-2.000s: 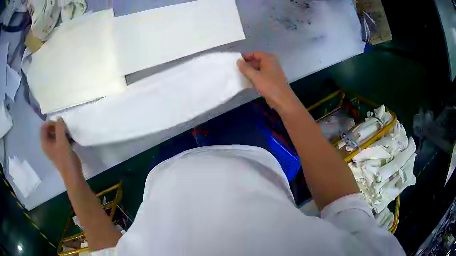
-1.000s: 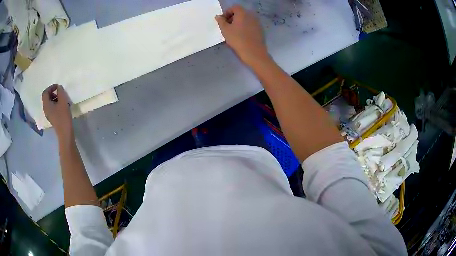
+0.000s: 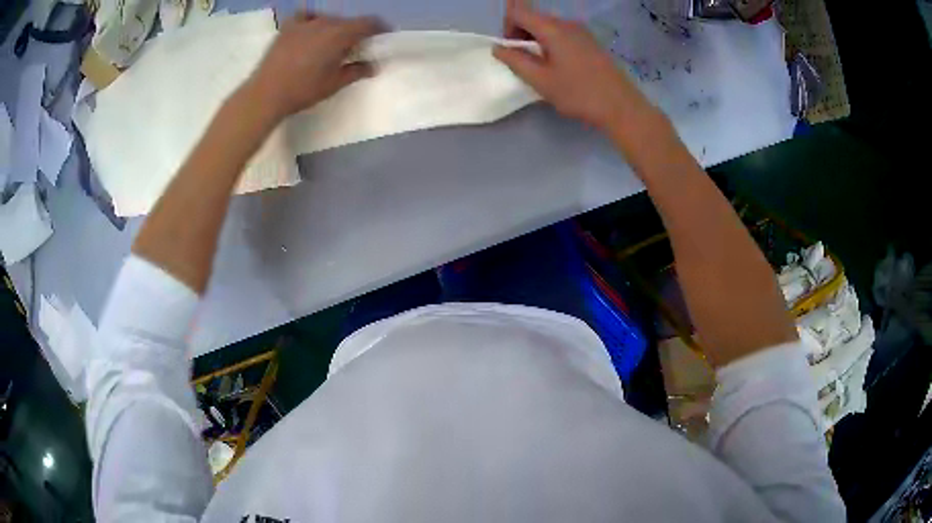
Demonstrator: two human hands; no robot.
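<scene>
A long cream fabric panel (image 3: 429,87) lies across the far part of the table, its far edge raised between my hands. My right hand (image 3: 562,66) grips its far right corner between thumb and fingers. My left hand (image 3: 312,61) is blurred at the panel's far edge near its left part; whether the fingers pinch the cloth is unclear. A wider stack of cream panels (image 3: 169,102) lies to the left, partly under my left forearm.
Pale table (image 3: 409,204) has dark stains at far right. Scraps (image 3: 41,133) and gathered cream cloth (image 3: 123,31) lie left. White pieces (image 3: 66,337) lie at the near left. A yellow-framed trolley with white bundles (image 3: 833,337) and a blue basket (image 3: 613,317) stand below the table.
My left hand has moved from the left stack to the far edge of the long panel. My right hand has moved slightly right and now lifts the panel's corner.
</scene>
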